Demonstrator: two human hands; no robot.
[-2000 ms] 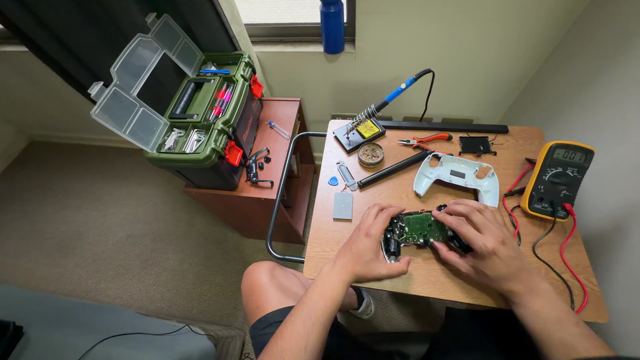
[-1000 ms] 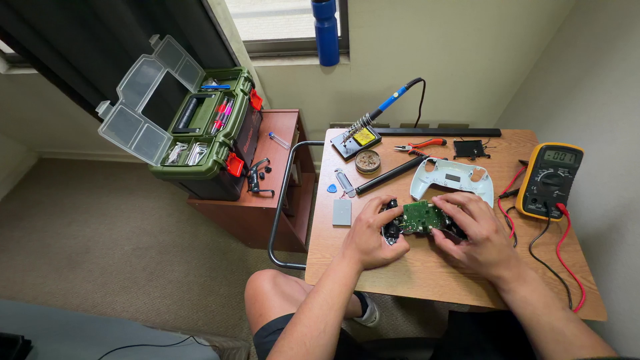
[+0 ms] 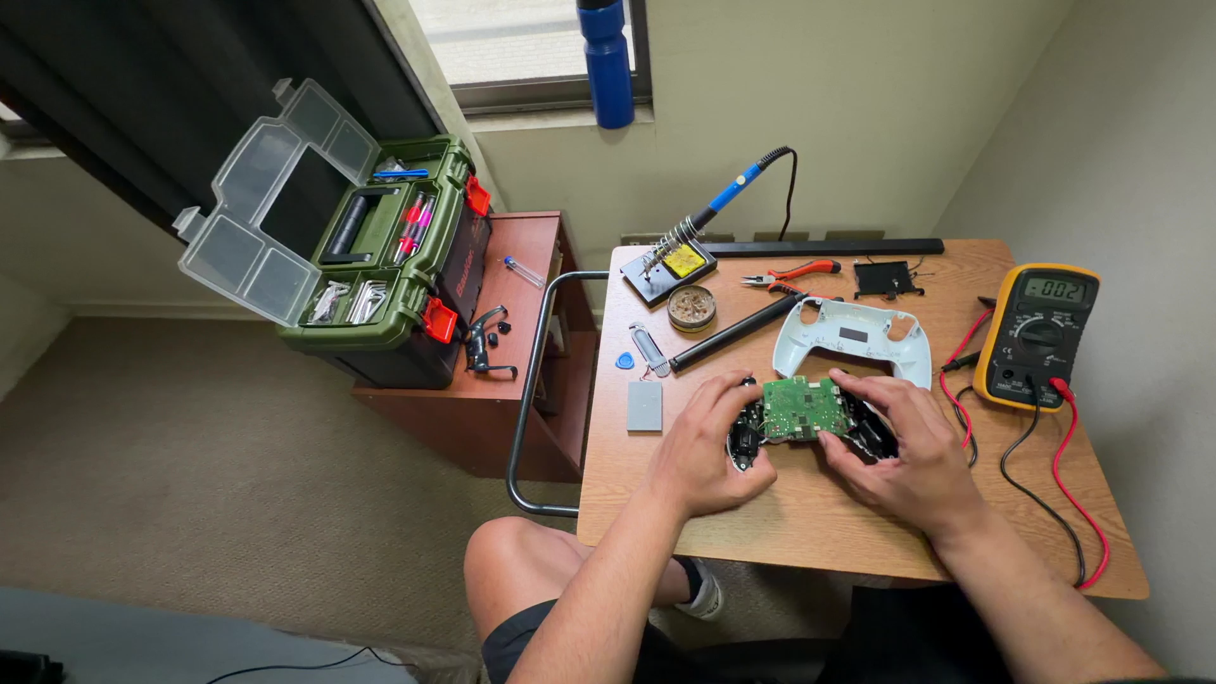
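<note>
An opened game controller, its green circuit board [image 3: 804, 408] facing up, is held between both hands above the front half of the wooden desk. My left hand [image 3: 712, 442] grips its left handle, with black parts showing under the fingers. On the right handle, my right hand [image 3: 902, 446] has its thumb and index finger at the board's right edge. Just behind lies the white controller shell [image 3: 855, 334]. A grey battery pack [image 3: 644, 407] rests left of my left hand, near a blue opening pick [image 3: 624, 361] and a small clear-and-grey part [image 3: 650, 350].
At the back stand a soldering iron [image 3: 731, 190] in its stand [image 3: 668, 271] and a round tin [image 3: 692, 308]. Pliers [image 3: 806, 271], a black rod [image 3: 736, 332] and a black part [image 3: 885, 279] lie nearby. A multimeter [image 3: 1037, 334] with leads is right; an open toolbox [image 3: 380, 256] is left.
The board faces the camera more fully than two seconds ago, when the controller was tilted. Both hands have kept hold of it, with small shifts of the fingers.
</note>
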